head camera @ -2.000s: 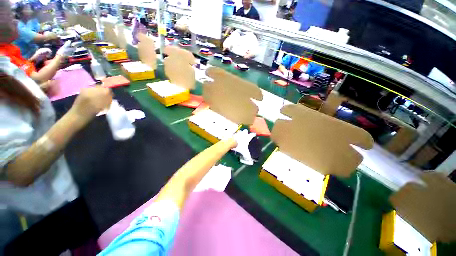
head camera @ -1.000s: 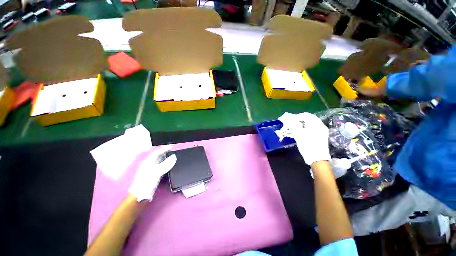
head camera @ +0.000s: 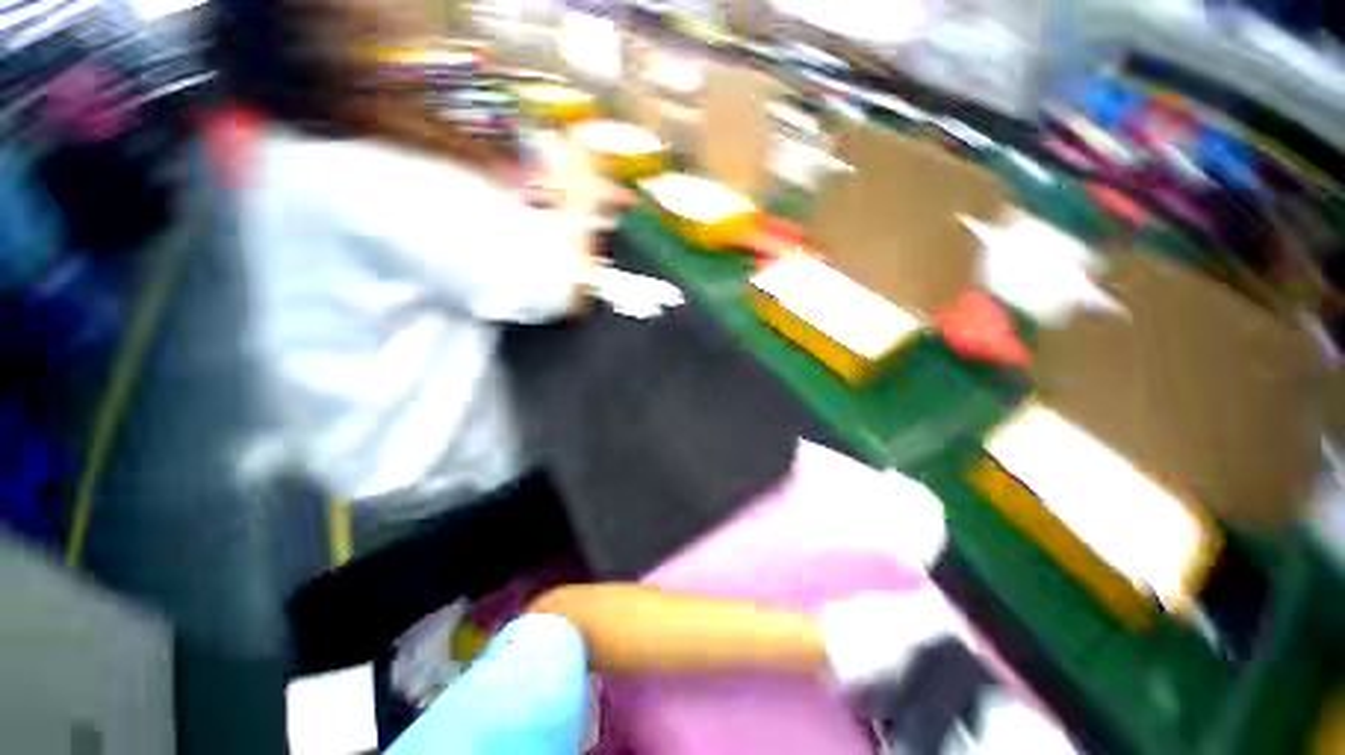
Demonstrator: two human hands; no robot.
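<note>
The view is strongly blurred. My left hand (head camera: 885, 637), in a white glove, reaches over the pink mat (head camera: 723, 711) at the bottom centre. A dark flat device (head camera: 944, 690) lies against its fingers; whether the fingers grip it is too blurred to tell. A white blurred patch at the bottom edge, beside the device, may be my right glove or a wipe. A crumpled white wipe or paper (head camera: 870, 506) lies at the mat's far edge.
Yellow cartons (head camera: 833, 314) with raised brown lids stand along the green conveyor (head camera: 944, 428). A person in white (head camera: 398, 310) sits at the left, beside the black bench (head camera: 664, 428). A black bin (head camera: 443, 568) with white scraps is below the mat's left side.
The view has swung left and blurred, bringing the neighbouring person and bin into view. The blue tray and plastic bags have left view. My left glove remains beside the dark device.
</note>
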